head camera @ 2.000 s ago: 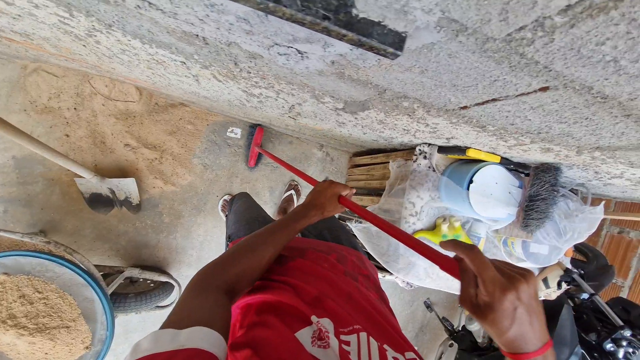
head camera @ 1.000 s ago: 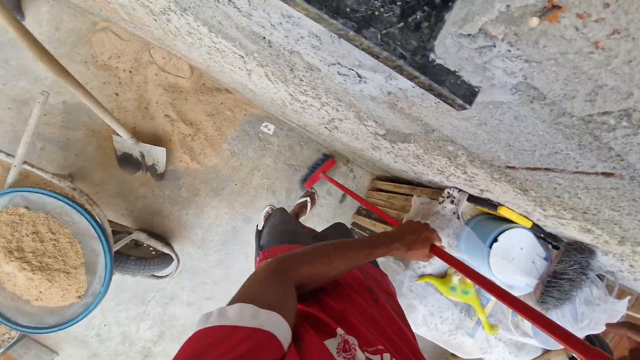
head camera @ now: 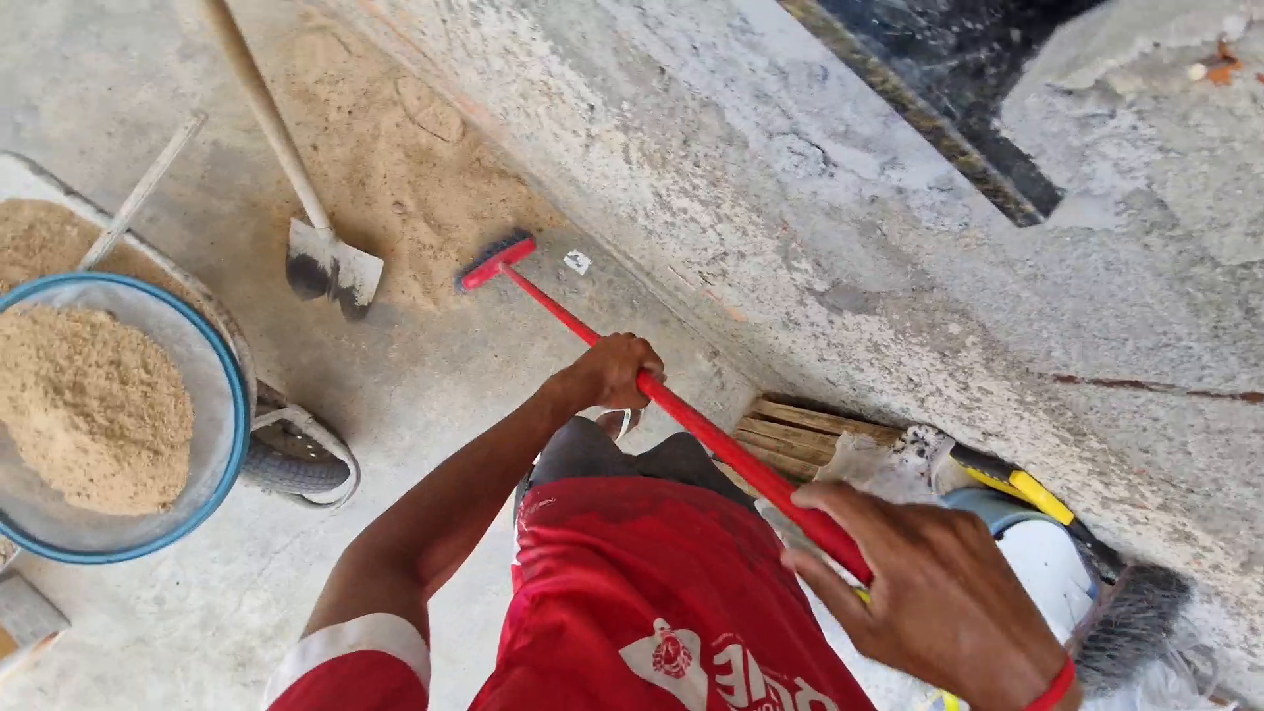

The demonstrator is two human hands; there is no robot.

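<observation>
A red broom [head camera: 499, 261] with dark bristles rests its head on the concrete floor, at the edge of a patch of spread sand [head camera: 395, 168]. My left hand [head camera: 620, 370] is closed around the middle of its red handle. At the handle's upper end is my right hand [head camera: 913, 573], thumb and fingers about the tip, a red band on the wrist. A small white scrap [head camera: 577, 262] lies on the floor just right of the broom head. Left of the broom, a shovel [head camera: 334, 265] with a wooden handle lies by the sand.
A blue-rimmed round sieve [head camera: 242, 415] holding sand sits over a wheelbarrow [head camera: 212, 296] at left. The rough wall [head camera: 750, 247] runs along the right. Beside it are wooden slats [head camera: 805, 434], a yellow-and-black tool [head camera: 1037, 494], a bucket [head camera: 1047, 573] and a grey-bristled brush [head camera: 1131, 627].
The broom head has moved from bare floor near my feet to the sand's edge, past the white scrap. My right hand has come back into fuller view. The view has shifted.
</observation>
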